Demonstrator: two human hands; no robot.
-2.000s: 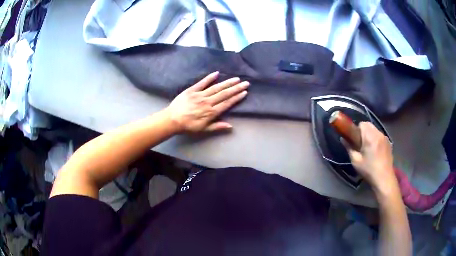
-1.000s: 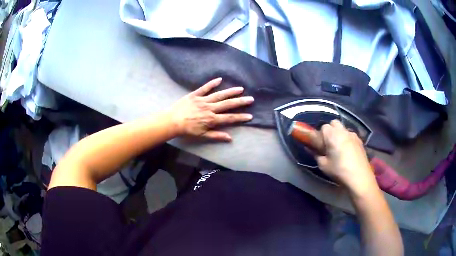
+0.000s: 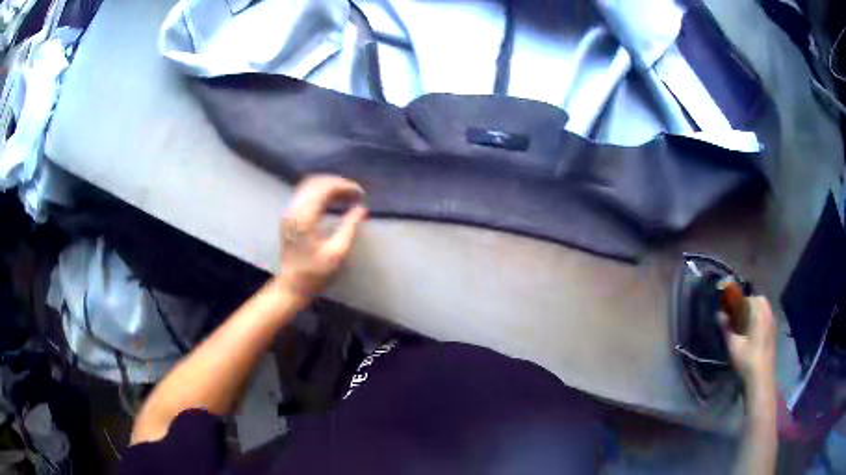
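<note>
The jacket (image 3: pixel 417 176) lies inside out, its dark grey facing and collar piece nearest me and its pale blue-white inside beyond. A tiny black label (image 3: pixel 498 139) sits on the collar piece. My left hand (image 3: pixel 320 232) is at the facing's near edge, fingers curled; whether it pinches the cloth cannot be told. My right hand (image 3: pixel 753 334) holds the steam iron (image 3: pixel 710 320) by its orange-brown handle, right of the jacket and apart from it, near the table's right end.
The pale grey padded pressing table (image 3: pixel 167 167) has its near edge running in front of my body. Pale garments (image 3: pixel 37 121) hang at the left edge. Crumpled pale cloth (image 3: pixel 116 306) lies below on the left. Part of the pink hose (image 3: pixel 805 417) shows at the lower right.
The iron has moved off the facing's near edge to the right. My left hand has gone from lying flat with spread fingers to curled and raised. The jacket appears further left in view.
</note>
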